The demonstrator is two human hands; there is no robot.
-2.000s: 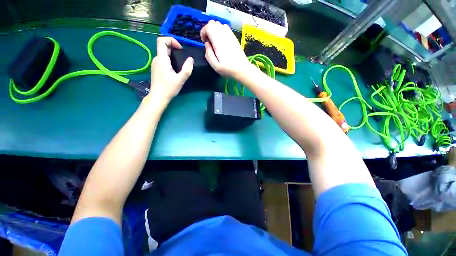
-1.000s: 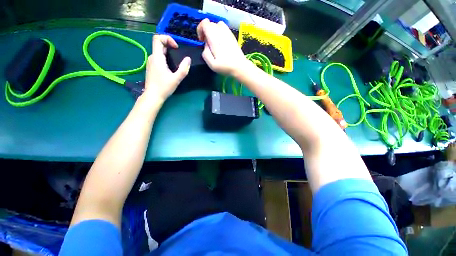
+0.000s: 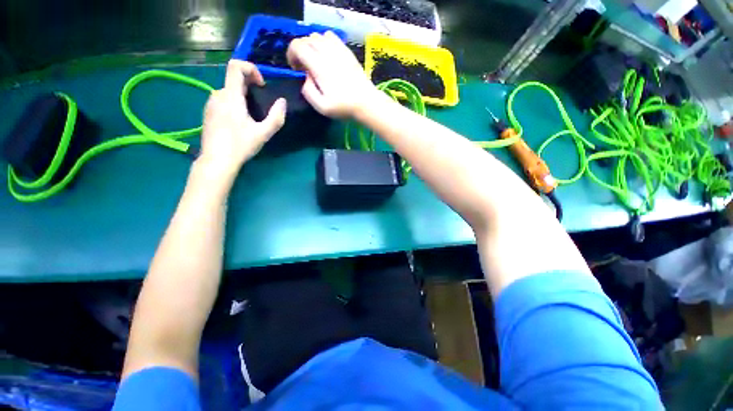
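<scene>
A black box housing [image 3: 291,108] stands on the green bench just before the blue parts bin. My left hand [image 3: 235,114] grips its left side, with thumb and fingers spread around it. My right hand [image 3: 329,74] is at its upper right edge, fingers bent together near the blue bin's front; whether a small part is between the fingertips is hidden. A second black box housing [image 3: 359,178] sits nearer me, with looped green cord [image 3: 399,95] behind it, partly under my right forearm.
The blue bin [image 3: 245,44], yellow bin [image 3: 450,76] and white box [image 3: 378,28] stand behind the hands. An orange electric screwdriver [image 3: 530,163] lies right, beside tangled green cords [image 3: 647,152]. Another housing with green cord [image 3: 36,136] lies far left.
The view has turned slightly, so the bench things sit a little differently in the picture. Both hands stay at the same housing, with little visible change in their pose.
</scene>
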